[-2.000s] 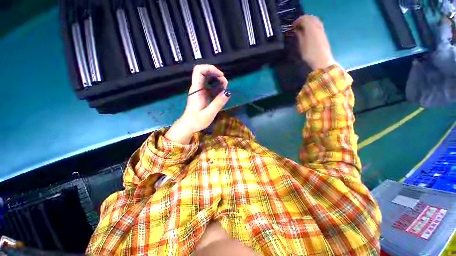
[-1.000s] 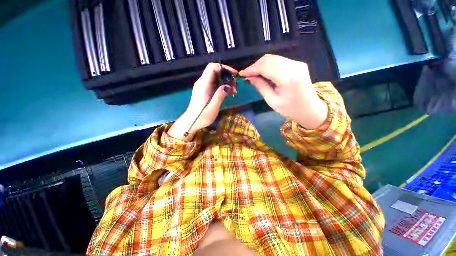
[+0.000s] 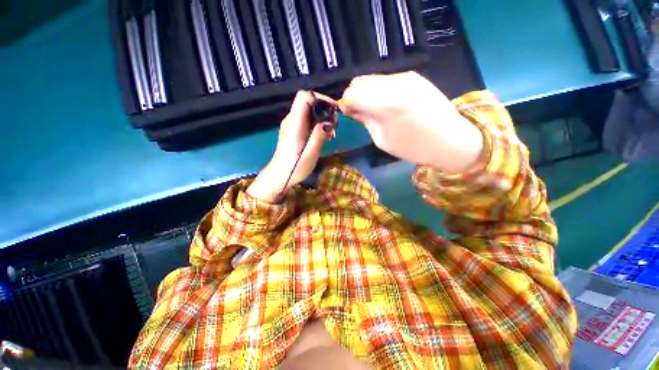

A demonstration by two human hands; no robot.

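My left hand (image 3: 300,137) is closed around a small, round black end piece (image 3: 322,110) in front of the bench edge. A thin black cable (image 3: 295,165) hangs from it over my left wrist. My right hand (image 3: 405,115) is up against the right side of the end piece, fingers pinched. Something tiny and yellowish (image 3: 342,105) shows at its fingertips; whether it is a held part cannot be told. The back of the right hand hides the inner fingers.
A slotted black foam tray (image 3: 217,102) with rows of silver bars (image 3: 203,50) lies ahead on the teal bench (image 3: 65,130). Fine silvery pieces (image 3: 437,25) lie on a dark pad at its right. Black foam strips (image 3: 594,36) lie farther right. A grey lidded box (image 3: 614,311) is at lower right.
My right hand came from the fine pieces beside the tray to the end piece in my left hand, and has since turned with its back upward. The cable now hangs over my left wrist.
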